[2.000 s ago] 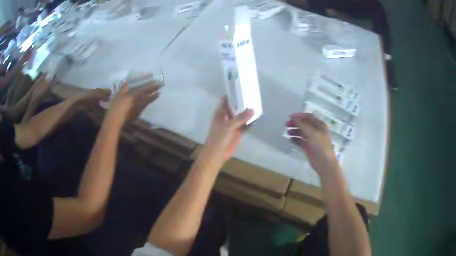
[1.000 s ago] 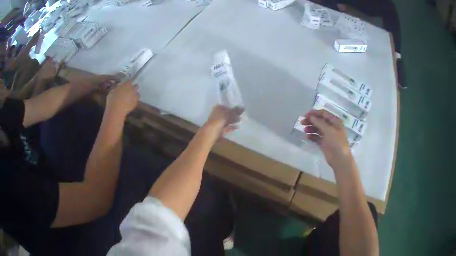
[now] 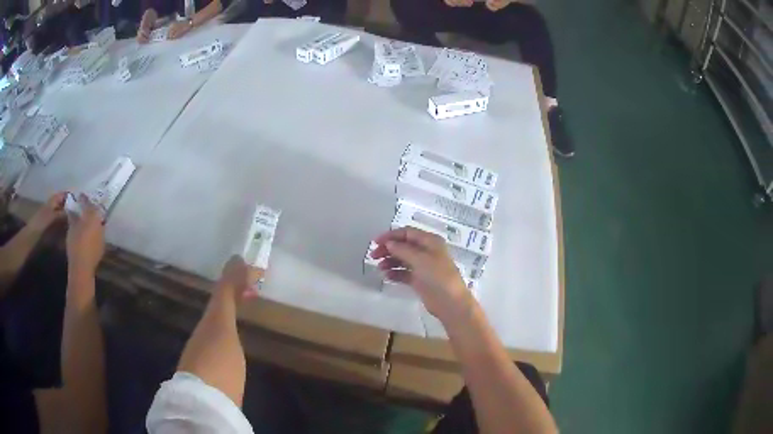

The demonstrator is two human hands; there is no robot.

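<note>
My left hand (image 3: 241, 275) grips the near end of a long white retail carton (image 3: 263, 230), held at a slant over the front of the white-covered table (image 3: 322, 182). My right hand (image 3: 413, 261) is above the near end of a carton row (image 3: 445, 225), its fingers curled. A carton end (image 3: 370, 256) shows beside and below its fingers. The hand hides most of that carton, and I cannot tell whether the fingers grip it. Several cartons in the row lie side by side, picture faces up.
Single carton (image 3: 458, 105) beyond the row; shiny clear wrap (image 3: 462, 71) behind it; two cartons (image 3: 329, 48) at the far side. Another person's hands (image 3: 83, 208) hold a carton at left. Brown box edge (image 3: 305, 326) in front; wheeled rack (image 3: 742, 85) and green floor at right.
The view has shifted, so the table shows lower and further left. The carton in my left hand was upright and raised; it is now lower. My right hand stays by the row.
</note>
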